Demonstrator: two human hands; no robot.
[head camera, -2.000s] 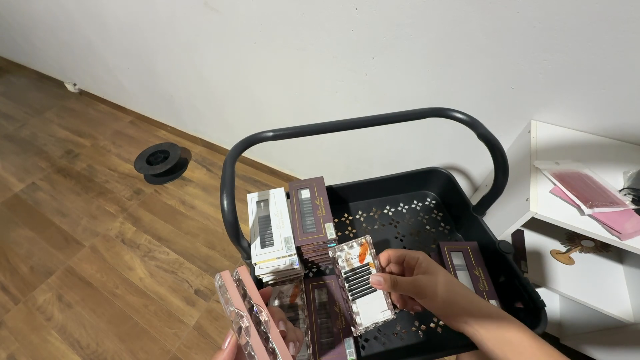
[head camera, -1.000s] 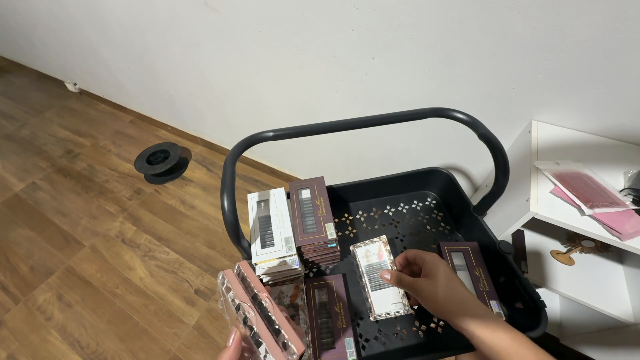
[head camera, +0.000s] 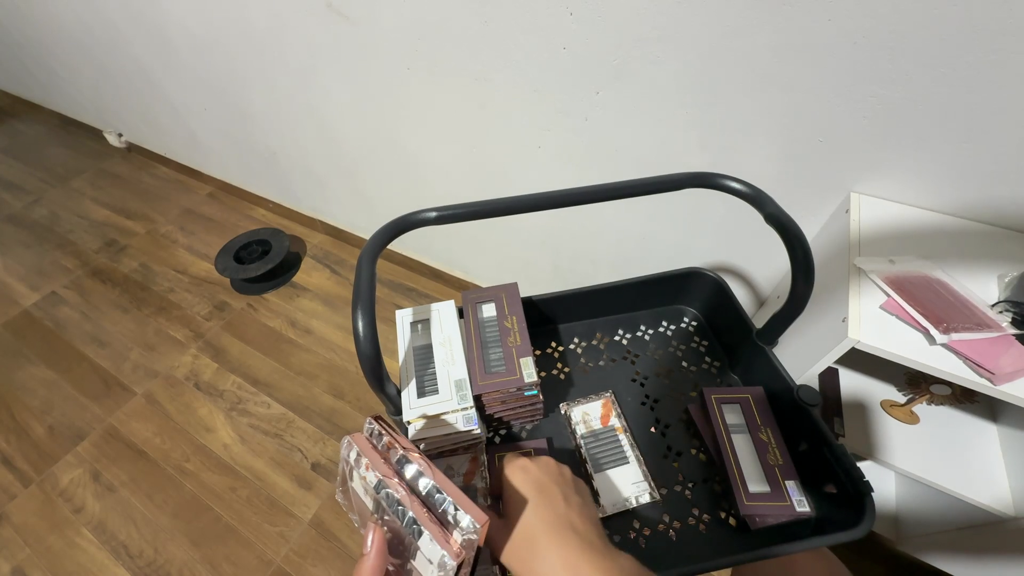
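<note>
At the lower left, my left hand holds several pink eyelash boxes with clear fronts, beside the rim of a black plastic basket. My right hand reaches into the basket's near left part, over a dark purple box; its fingertips are hidden, so its grip is unclear. A patterned eyelash box lies flat on the basket's floor. Behind my right hand stand a stack topped by a white lash box and another topped by a purple one. At the right side lies another purple box.
The basket's raised handle arches over its far side. A white shelf unit stands at right, holding pink packets and a wooden ornament. A black spool lies on the wood floor near the white wall.
My right hand has let go of the patterned box, which now lies on the basket floor, and has moved left to the near purple box. My left hand still holds the pink boxes.
</note>
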